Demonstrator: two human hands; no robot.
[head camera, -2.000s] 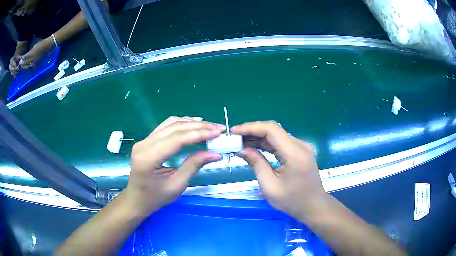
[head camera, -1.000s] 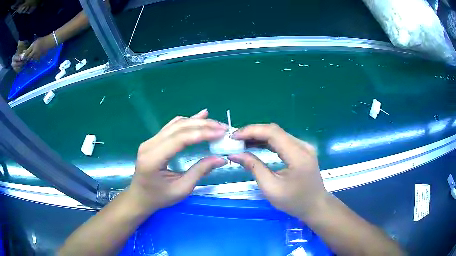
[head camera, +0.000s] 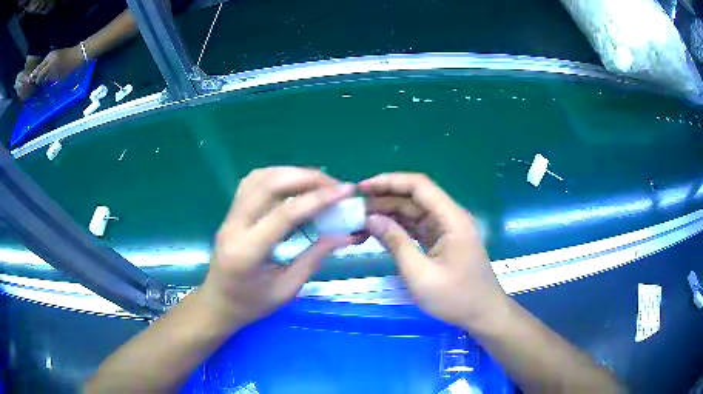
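Note:
A white plastic unit (head camera: 341, 216), somewhat blurred, is held over the green belt at the centre. My left hand (head camera: 266, 238) holds its left side between thumb and fingers. My right hand (head camera: 432, 250) has thumb and fingertips at its right side. The stem is not clearly visible, and the fingers hide the unit's ends. The blue bin (head camera: 331, 346) sits below my hands at the near edge of the belt, with a few clear covers (head camera: 456, 357) in it.
The green belt (head camera: 432, 146) carries white units at left (head camera: 99, 221), far left (head camera: 54, 149) and right (head camera: 538, 170). Grey posts slant at left. A paper slip (head camera: 648, 312) lies on the dark bench. A large whitish bag (head camera: 636, 42) and another person's hands (head camera: 46, 68) are beyond the belt.
The held unit has tilted, and its upright stem no longer shows clearly. My left hand has shifted slightly up. The units on the belt have moved left.

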